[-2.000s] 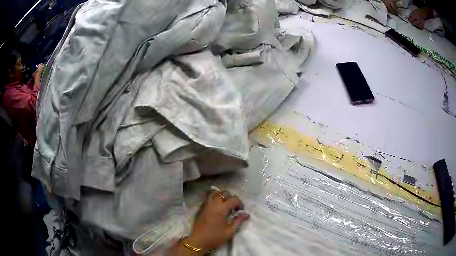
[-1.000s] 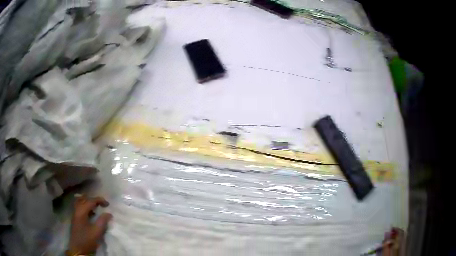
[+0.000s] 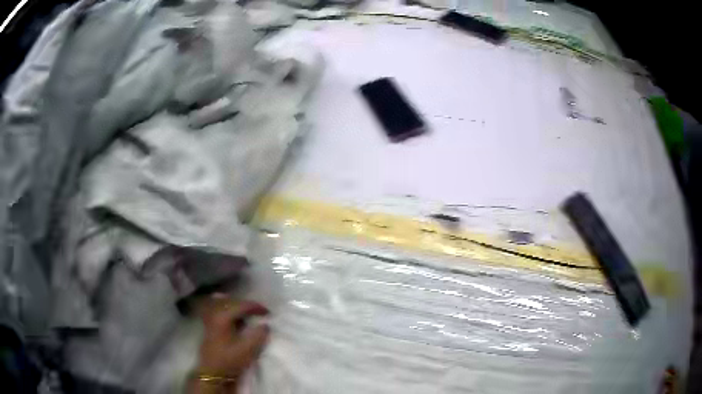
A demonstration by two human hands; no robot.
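Note:
A pale grey garment (image 3: 331,362) lies flat along the near table edge. My left hand (image 3: 231,338), with a gold bangle, is on its left part at lower left, the thumb and fingers bent around a bit of cloth; the picture is blurred there. My right hand (image 3: 668,381) shows only as a small blurred piece at the bottom right edge, so its hold cannot be told. A lined sheet under shiny clear plastic film (image 3: 462,308) lies just beyond the flat garment.
A crumpled pile of grey garments (image 3: 154,169) fills the left side. A yellow strip (image 3: 369,223) with dark scraps crosses the white table. A black oblong object (image 3: 608,258) lies at right, a phone (image 3: 392,109) mid-table, and another dark object (image 3: 473,27) at the far end.
The view has swung right, then slightly back left. A piece of my right hand has come in at the bottom right. My left hand stays on the cloth beside the pile.

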